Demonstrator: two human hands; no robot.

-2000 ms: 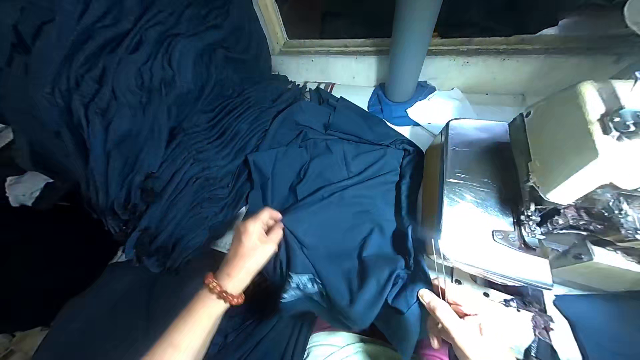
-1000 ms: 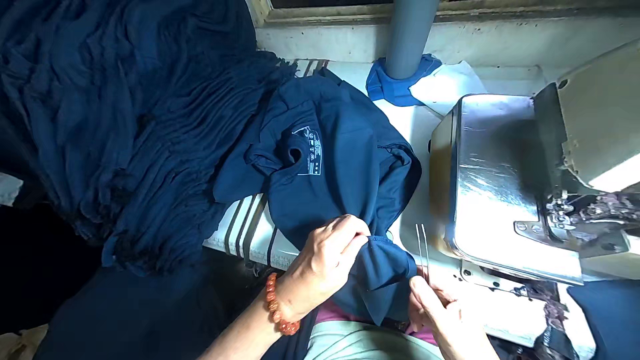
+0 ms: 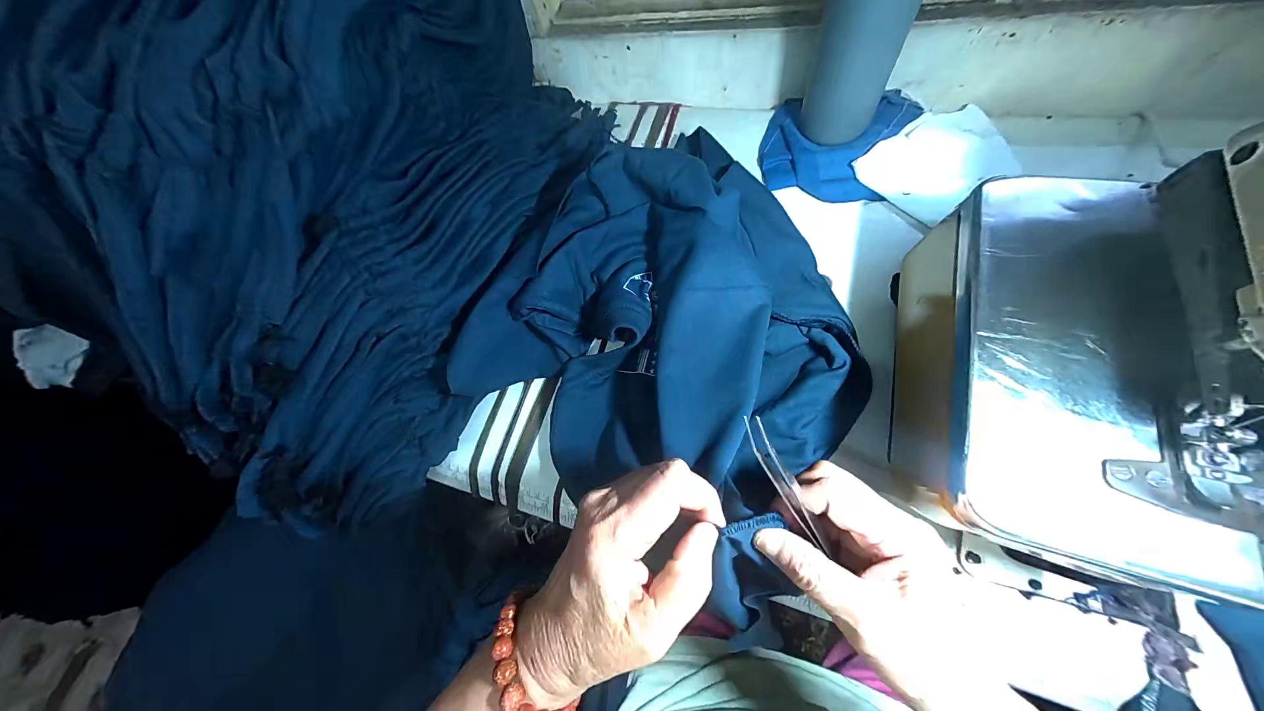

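Observation:
A navy blue garment [image 3: 711, 326] lies bunched in front of me, with a white print partly showing in its folds. My left hand [image 3: 627, 578], with a beaded bracelet [image 3: 506, 652] at the wrist, pinches the garment's near edge between thumb and index finger. Opposite it, my right hand [image 3: 864, 568] holds the same stitched edge under its thumb. Metal tweezers [image 3: 785, 479] stick up out of the right hand, tips pointing away from me. A short seam [image 3: 752, 523] shows between the two thumbs.
A sewing machine [image 3: 1076, 365] with a shiny metal bed stands at the right. Gathered navy fabric [image 3: 326, 227] is heaped at the left. A grey pipe [image 3: 857, 69] rises at the back beside a blue cloth scrap [image 3: 815, 158] and a white piece [image 3: 938, 163]. Striped cloth [image 3: 513, 444] lies underneath.
The garment was spread out two seconds ago and is bunched now. My left hand has moved right, to the garment's edge beside my right hand. The white print has become mostly covered since one second ago.

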